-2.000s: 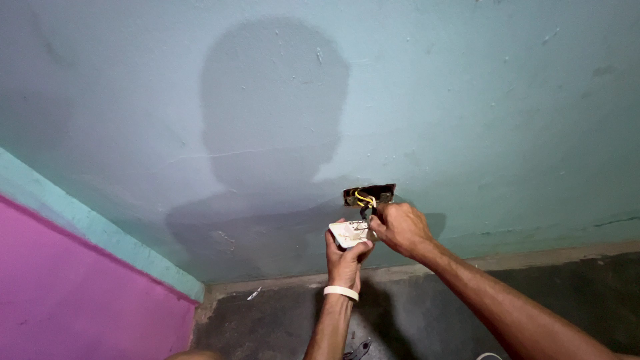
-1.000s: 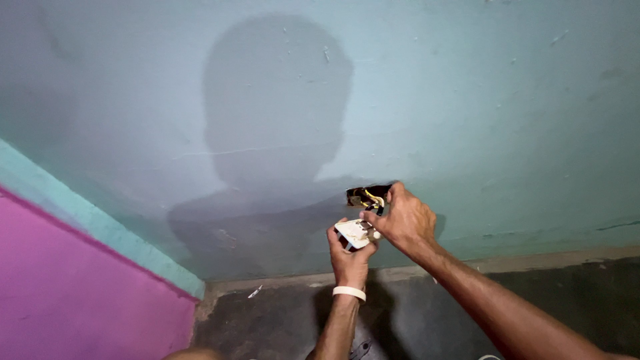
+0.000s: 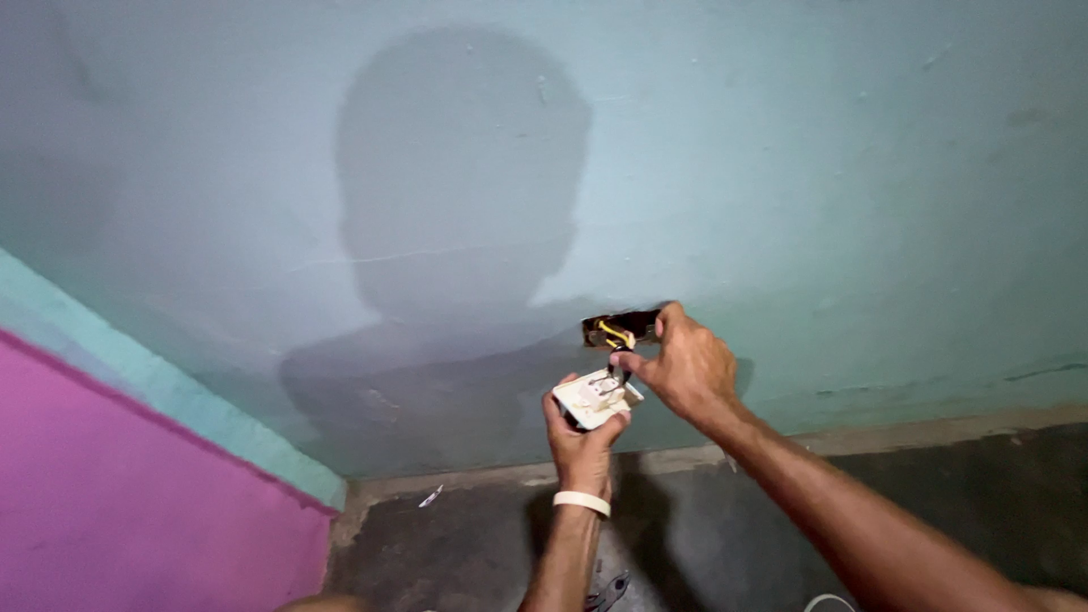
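Observation:
My left hand, with a pale band on its wrist, holds a white electrical faceplate by its edges, the back with its wired module turned up. Dark wires run from the module toward a rectangular wall box opening just above. Yellow wires come out of that opening. My right hand is at the opening's right side; its thumb touches the dark wires, and its index finger is raised at the opening's edge. Whether the thumb and fingers pinch anything is unclear.
The blue-green wall meets a dark floor below my hands. A pink and turquoise side wall stands at the left. Pliers lie on the floor beside my left forearm, and a small light scrap lies near the wall.
My right hand's index finger has risen from the wires to the opening's right edge. The faceplate in my left hand has tilted, and its back with the module shows more plainly.

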